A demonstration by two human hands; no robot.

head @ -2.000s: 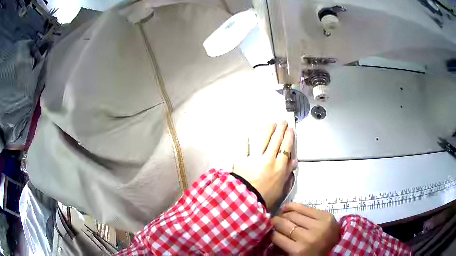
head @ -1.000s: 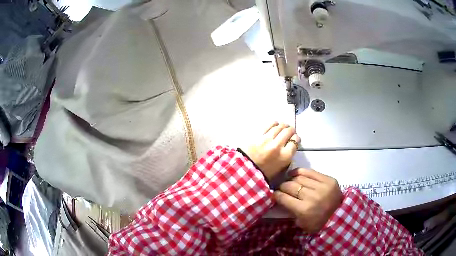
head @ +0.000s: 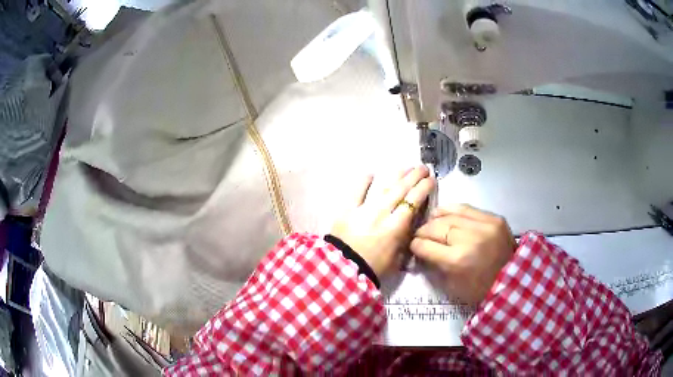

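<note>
The beige trouser panel [head: 170, 177] covers the left of the table, with a golden-tan topstitched seam [head: 260, 147] along it. Its right edge runs to the presser foot and needle [head: 426, 140]. My left hand [head: 387, 221] lies on the panel just below the foot, fingers extended and pointing at it. It presses the cloth and is not closed around it. My right hand [head: 465, 247] is beside it, fingers curled on the panel edge, which is mostly hidden between the hands. The lamp glare washes out the cloth near the needle.
The white sewing machine head [head: 561, 44] stands at the upper right over its bed [head: 546, 162]. A white plastic oval [head: 336, 48] is left of it. Black snips [head: 659, 216] lie at the far right. A ruler strip [head: 428, 312] runs along the table front. Cloth heaps [head: 33, 110] are at left.
My right hand has moved up and right, closer to the foot. My left hand has opened from bent to flatter fingers and moved nearer the foot. The ruler strip shows below my hands.
</note>
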